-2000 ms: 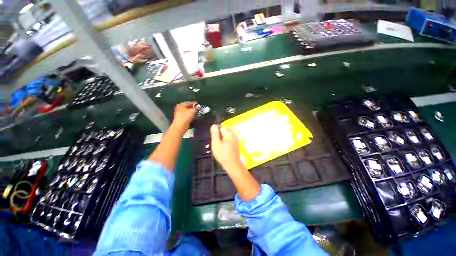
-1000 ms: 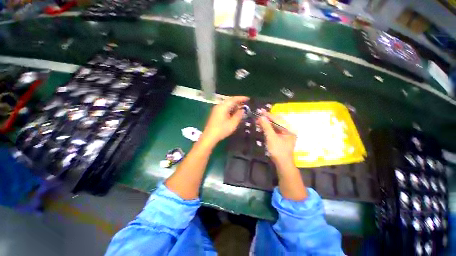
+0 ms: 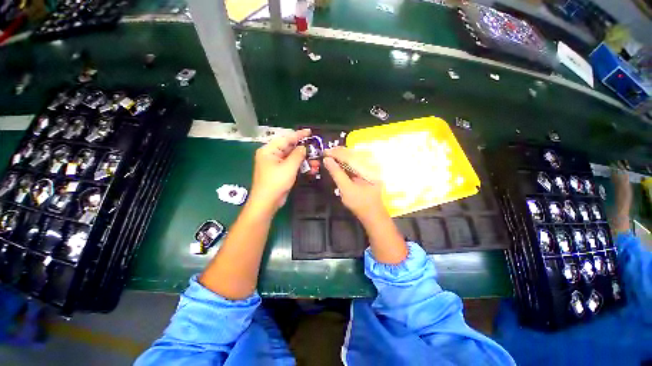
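My left hand (image 3: pixel 280 168) holds a dark and silver watch housing (image 3: pixel 313 149) in its fingertips above the black blister tray's back left corner. My right hand (image 3: pixel 357 184) is close beside it, shut on thin dark tweezers (image 3: pixel 344 167), with its fingertips at the housing's right edge. The tweezers' tip is hidden. Small white parts (image 3: pixel 338 142) lie just behind and right of the housing. The yellow tray (image 3: pixel 468 171), heaped with white pieces, sits on the black blister tray (image 3: pixel 312 236). A pale plate (image 3: pixel 232 194) and a set-aside unit (image 3: pixel 209 234) lie left of my hands.
Stacked blister trays full of units stand at the left (image 3: pixel 129 214) and right (image 3: pixel 527 264). A grey metal post (image 3: pixel 227 78) rises behind my left hand. Scattered units (image 3: pixel 308 91) lie on the green surface beyond. Another person's arm (image 3: pixel 623 204) is at the far right.
The view has swung left, then partly back right. My hands have come together at the housing, over the tray's back left corner. Another person's arm has appeared at the far right.
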